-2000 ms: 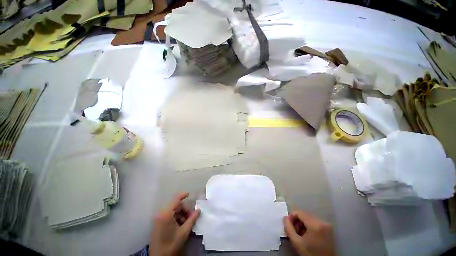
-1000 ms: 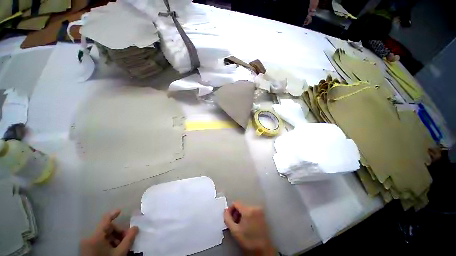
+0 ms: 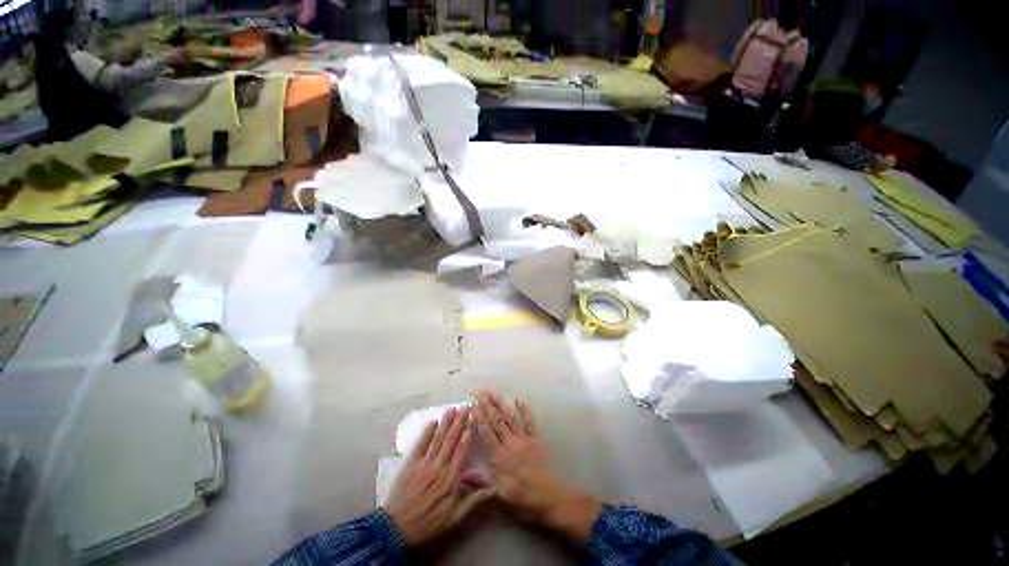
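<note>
A white backing piece [image 3: 414,429] lies on the grey sheeting in front of me; its top and left edges show, the rest is hidden under my hands. My left hand [image 3: 438,473] lies flat on it, fingers extended. My right hand [image 3: 522,467] lies flat beside it, angled inward, its fingertips near the left hand's. Neither hand grips anything. The grey-beige panel [image 3: 382,332] lies just ahead. The glue bottle [image 3: 227,373] lies tilted at the left, nozzle pointing up and left.
A grey-beige panel stack [image 3: 138,470] is at left, white backing pieces [image 3: 708,354] at right. Ahead are yellow tape [image 3: 605,314], a grey triangle scrap [image 3: 544,283] and a tied white bundle [image 3: 404,116]. Olive-tan panels [image 3: 852,321] fan out at far right. People are in the background.
My hands have moved from the side edges of the white piece to flat on top of it. The view has tilted up, showing more of the room.
</note>
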